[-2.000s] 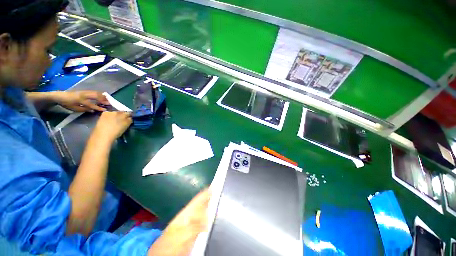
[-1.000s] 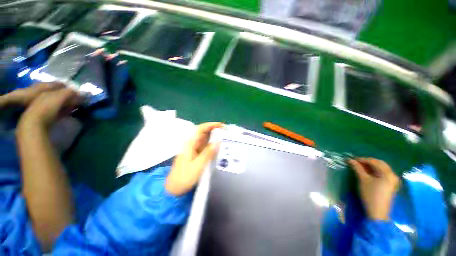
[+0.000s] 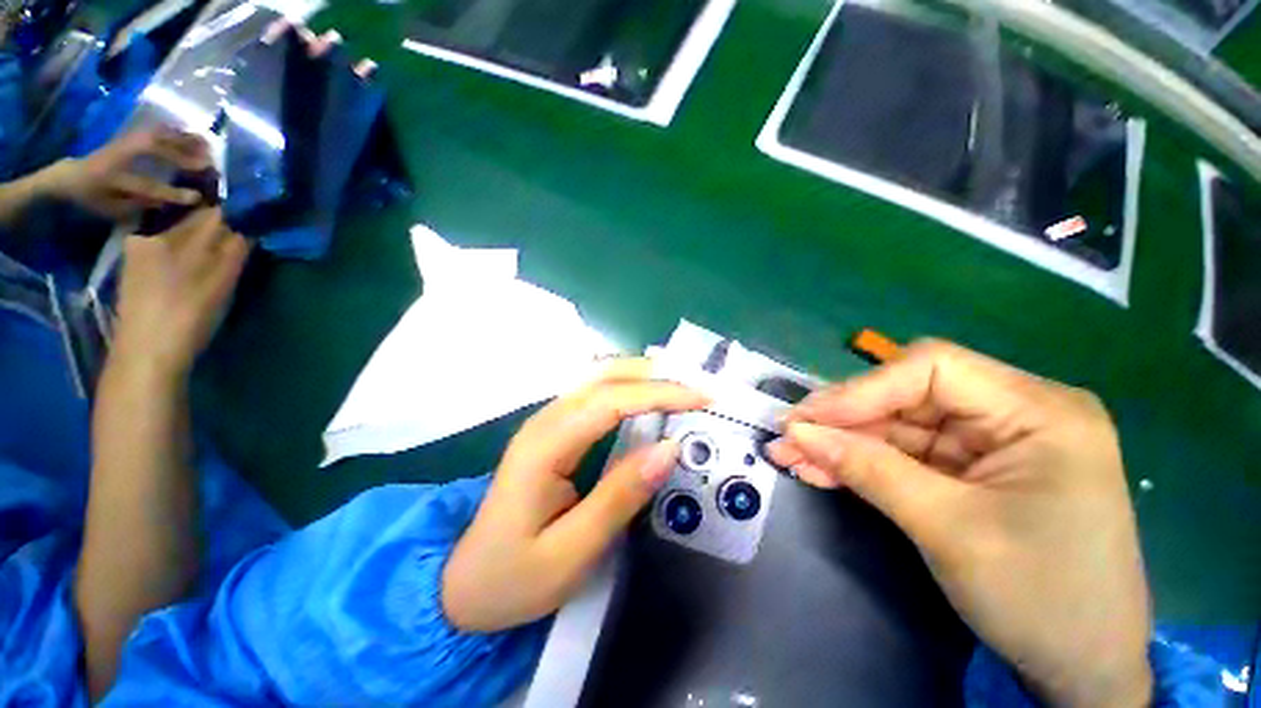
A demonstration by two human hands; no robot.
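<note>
A dark tablet back cover (image 3: 816, 595) lies in front of me on white backing sheets. Its silver camera module (image 3: 715, 487) has three ringed lenses near the top left corner. My left hand (image 3: 567, 498) holds the cover's upper left edge, with thumb and fingertips beside the module. My right hand (image 3: 982, 484) has thumb and forefinger pinched together at the module's upper right side. Whether a small part is between those fingertips cannot be made out.
A white crumpled sheet (image 3: 463, 360) lies left of the cover. An orange stick (image 3: 874, 345) shows partly behind my right hand. More covers on white sheets (image 3: 954, 125) lie beyond. A coworker's hands (image 3: 180, 263) work at left beside a dark-blue bundle (image 3: 297, 152).
My right hand has moved left from the small clear bits to the camera module. My left hand has shifted beside the module. The view is closer to the cover.
</note>
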